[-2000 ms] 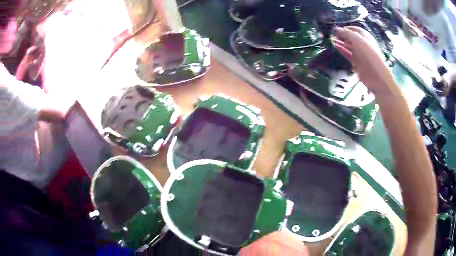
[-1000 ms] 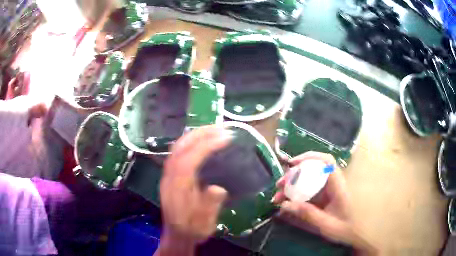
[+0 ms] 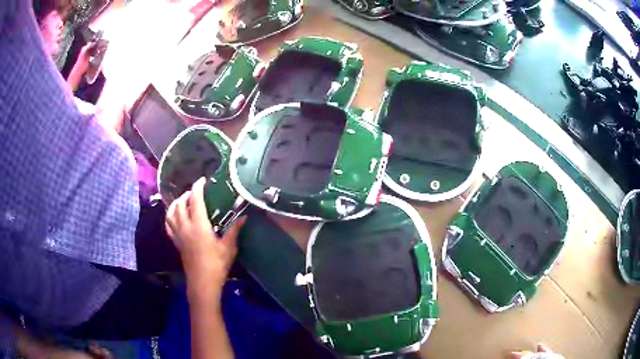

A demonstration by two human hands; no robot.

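Observation:
My left hand [image 3: 200, 242] has its fingers and thumb around the near edge of a small-looking green car shell [image 3: 224, 184] at the left. A green car shell with a dark interior [image 3: 365, 270] lies at the bottom centre, untouched. Another shell [image 3: 359, 163] rests above it, overlapping its far rim. My right hand [image 3: 537, 352] shows only as fingertips at the bottom edge; whether it holds anything is hidden.
More green shells lie on the brown cardboard [image 3: 484, 343], one [image 3: 523, 238] at the right. A heap of black parts [image 3: 603, 105] lies beyond on the dark green bench [image 3: 540, 70]. A person in a checked shirt [image 3: 70, 140] is close at the left.
My left hand has left the near centre shell and moved onto the left shell. My right hand has gone down to the bottom edge; its white bottle is out of sight. The view has shifted.

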